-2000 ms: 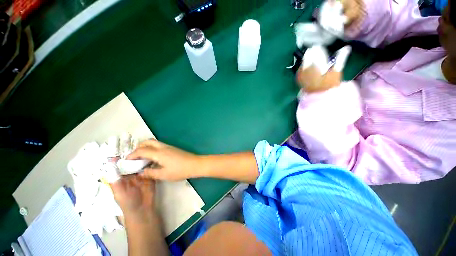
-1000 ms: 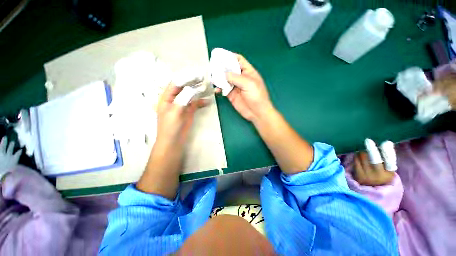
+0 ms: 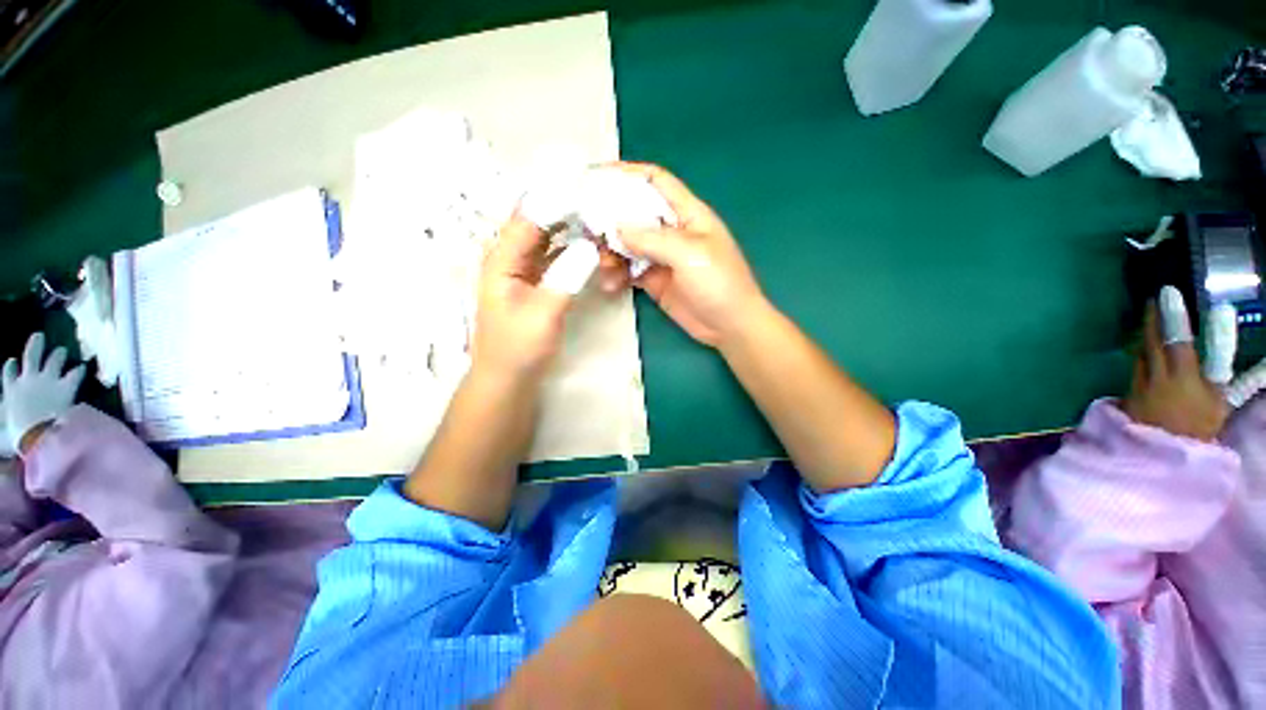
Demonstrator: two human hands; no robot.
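My left hand and my right hand are close together over the cardboard sheet. My right hand holds a crumpled white wiping cloth. My left hand has a white finger cot on a fingertip and its fingers touch the white material; how firmly it grips is hard to tell. The palms are bare. The pile of white cloths lies on the cardboard left of my hands, overexposed, so single pieces cannot be told apart.
A record sheet on a blue-edged clipboard lies left. Two white bottles stand at the back right. A neighbour's finger-cotted hand is by a black display unit; a gloved hand is at far left.
The view has swung left and then settled over my hands. My hands, apart one second ago, are now together at the cloth. The right neighbour's hand has moved to the display unit.
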